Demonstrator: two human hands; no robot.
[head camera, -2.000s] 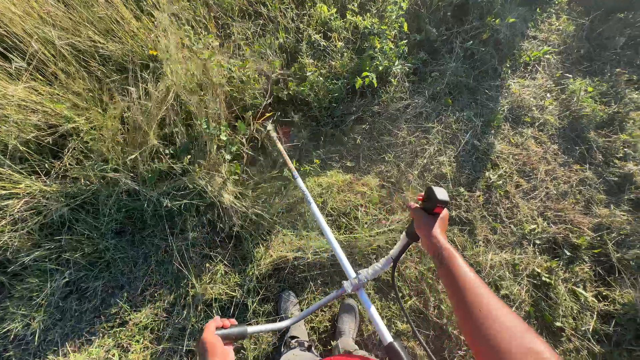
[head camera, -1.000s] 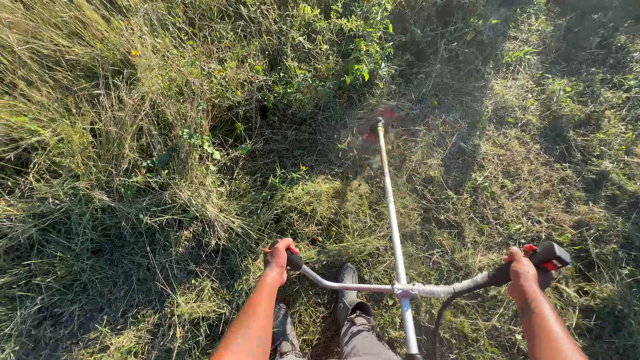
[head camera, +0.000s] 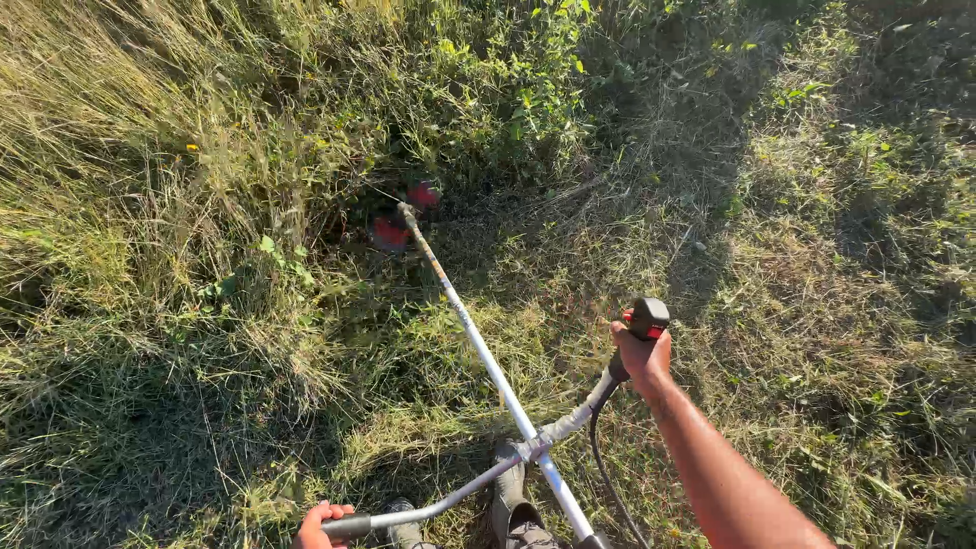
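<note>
My left hand (head camera: 322, 526) is closed around the black rubber grip (head camera: 347, 526) at the left end of the brush cutter's handlebar. Higher up, on the right, my right hand (head camera: 642, 352) holds the black and red throttle handle (head camera: 650, 316). The bar crosses a pale metal shaft (head camera: 488, 358), joined by a wrapped clamp (head camera: 534, 446). At the shaft's far end is the cutting head (head camera: 406, 210), with blurred red blade parts (head camera: 390, 232) showing on both sides of it, low among the weeds. A black cable (head camera: 598, 457) hangs from the throttle side.
Tall dry grass (head camera: 91, 114) stands at the left, with leafy green weeds (head camera: 526, 99) beyond the cutting head. Short, flattened grass (head camera: 823, 320) covers the ground at the right. My boots (head camera: 509, 488) stand below the handlebar.
The cutting head has swung left since one second ago. My right hand has moved forward and inward with the throttle handle, while my left hand has come back toward my body.
</note>
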